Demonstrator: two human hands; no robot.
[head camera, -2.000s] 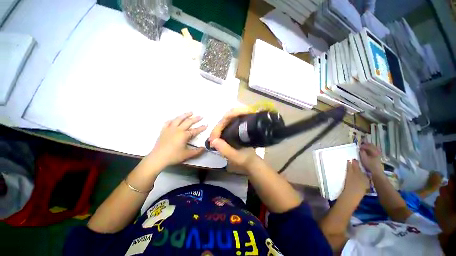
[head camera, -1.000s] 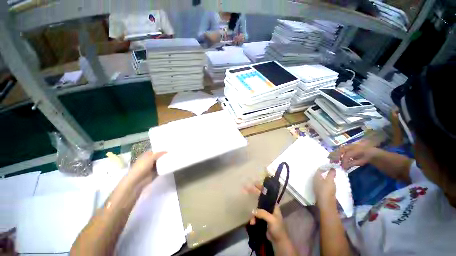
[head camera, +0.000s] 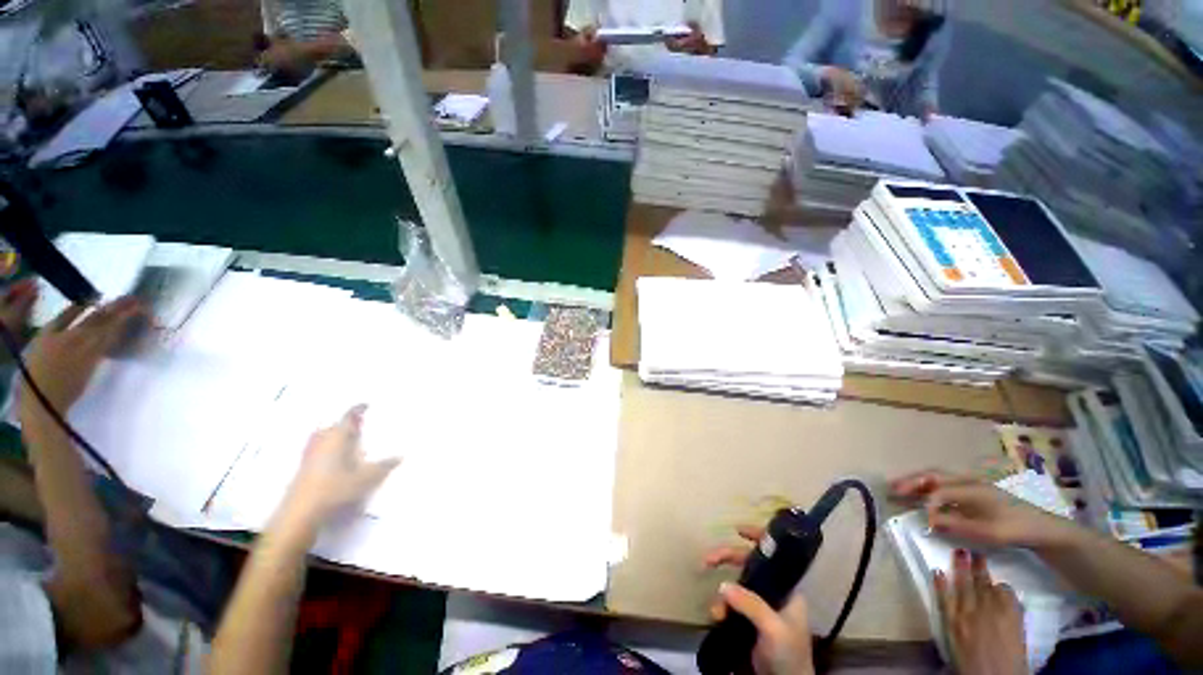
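My left hand (head camera: 333, 472) is over the white table covering (head camera: 449, 462), left of centre, with its fingers apart and nothing visible in it. A thin line and edge show in the white surface beside it; whether a white unit lies under the hand, I cannot tell. My right hand (head camera: 778, 630) grips the black electric screwdriver (head camera: 778, 567) at the bench's front edge. The screwdriver stands tilted, its black cord looping from the upper end. Its nose is hidden low in the picture. A low stack of white units (head camera: 739, 330) lies beyond it on the brown bench.
The screw box (head camera: 569, 346) and screw bag (head camera: 433, 293) stand at the back near a metal post (head camera: 425, 158). Tall stacks with a face-up unit (head camera: 976, 244) on top are at right. Neighbours' hands work at the right and far left. People sit across the green belt.
My left hand has let go of the white unit it held and moved left over the white covering. My right hand still holds the screwdriver. The view has turned left.
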